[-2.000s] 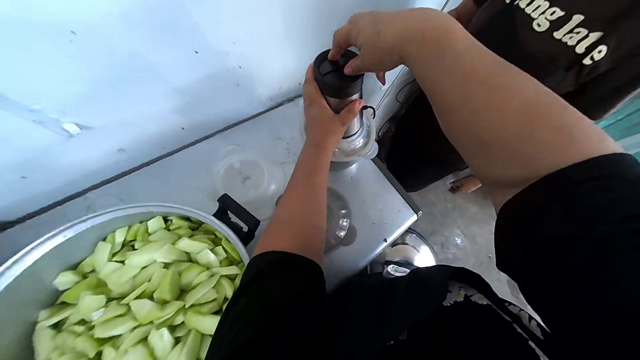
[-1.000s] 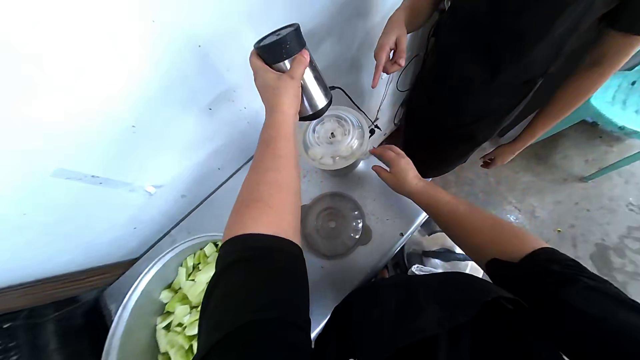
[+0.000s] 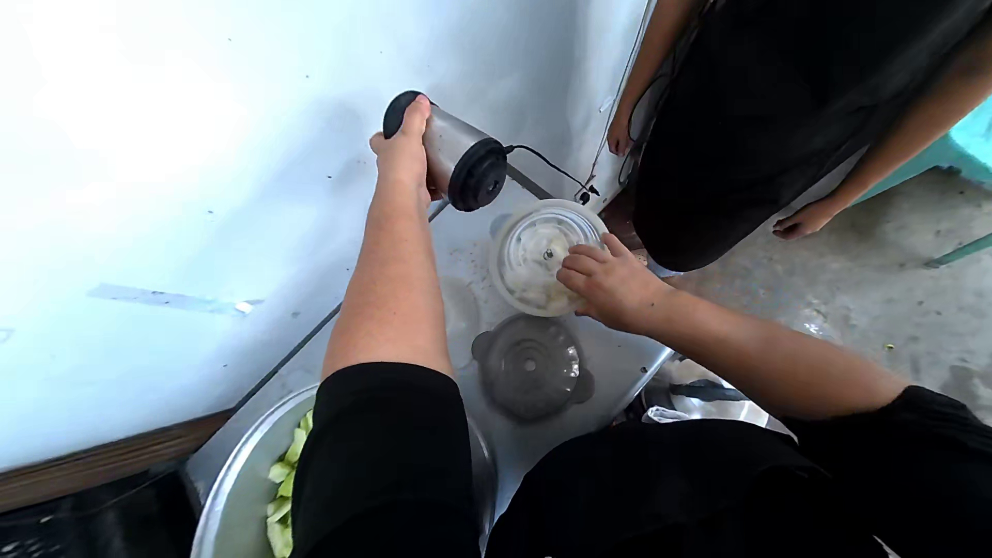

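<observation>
My left hand (image 3: 407, 151) grips a metal and black motor unit (image 3: 457, 151) of a food chopper, tilted on its side above the table, its black underside facing right and a cord at its end. Below and to the right of it stands a clear chopper bowl (image 3: 527, 283) with a transparent lid (image 3: 542, 232); pale contents show through. My right hand (image 3: 616, 287) rests on the lid's right side, fingers bent over it. A dark translucent lid with tabs (image 3: 531, 368) lies on the table, nearer to me than the bowl.
A large metal pot (image 3: 225, 484) with pale green cut pieces (image 3: 283, 488) stands at the lower left. A white wall (image 3: 194, 232) runs behind the table (image 3: 612, 356). Another person in black (image 3: 744, 132) stands at the right, near a green plastic stool (image 3: 922, 163). Metal ware sits below the table.
My left hand has lifted the motor unit off the bowl and tipped it over. My right hand has left the unit's top and come down onto the bowl's lid. The other person's hand has drawn back.
</observation>
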